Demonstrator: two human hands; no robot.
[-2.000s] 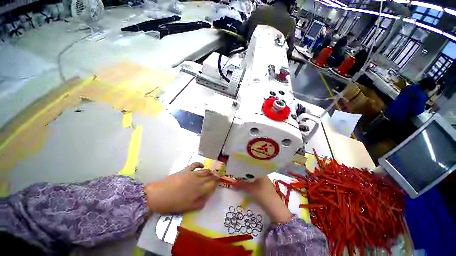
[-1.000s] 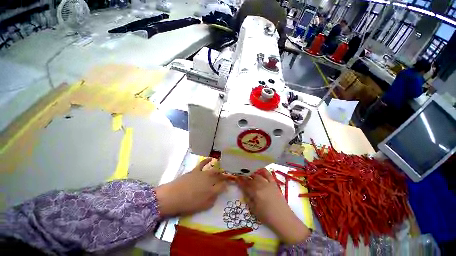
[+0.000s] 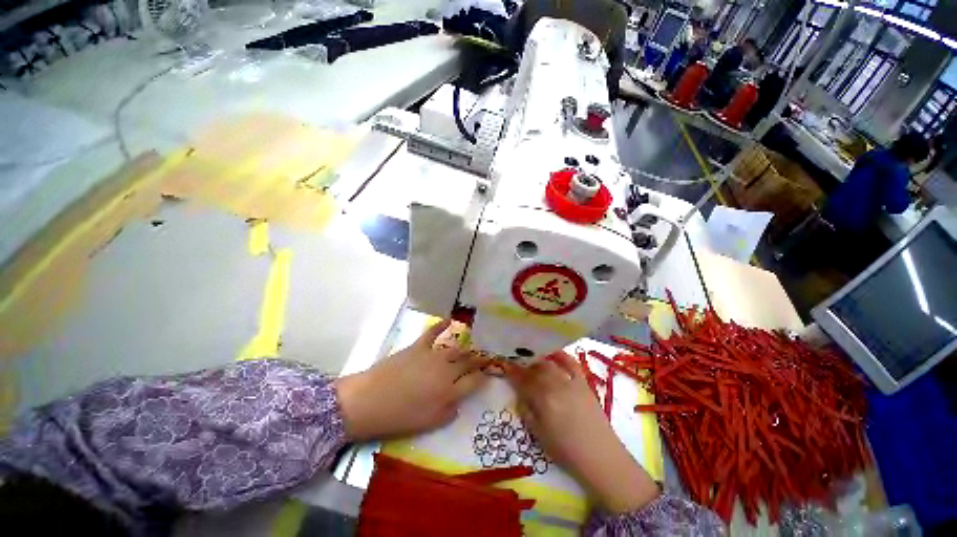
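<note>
The white sewing machine (image 3: 546, 236) stands in front of me with a red logo on its head. My left hand (image 3: 415, 386) and my right hand (image 3: 556, 404) meet at the needle area under the head. Their fingertips hold a small red strap (image 3: 493, 366), mostly hidden by the fingers. Several metal rings (image 3: 506, 441) lie loosely on the white bed plate between my hands. A bunch of unsewn red straps (image 3: 436, 501) lies at the near edge, with one strap sticking out to the right.
A large tangled heap of red ring tabs (image 3: 750, 409) lies right of the machine. A screen (image 3: 902, 299) in a white frame is at far right. The taped side board (image 3: 157, 283) is left. A person in blue (image 3: 871, 189) and red thread cones (image 3: 687, 86) are behind right.
Since two seconds ago my right hand has come further into view, its fingertips now beside my left hand's at the needle area. The camera view has shifted slightly.
</note>
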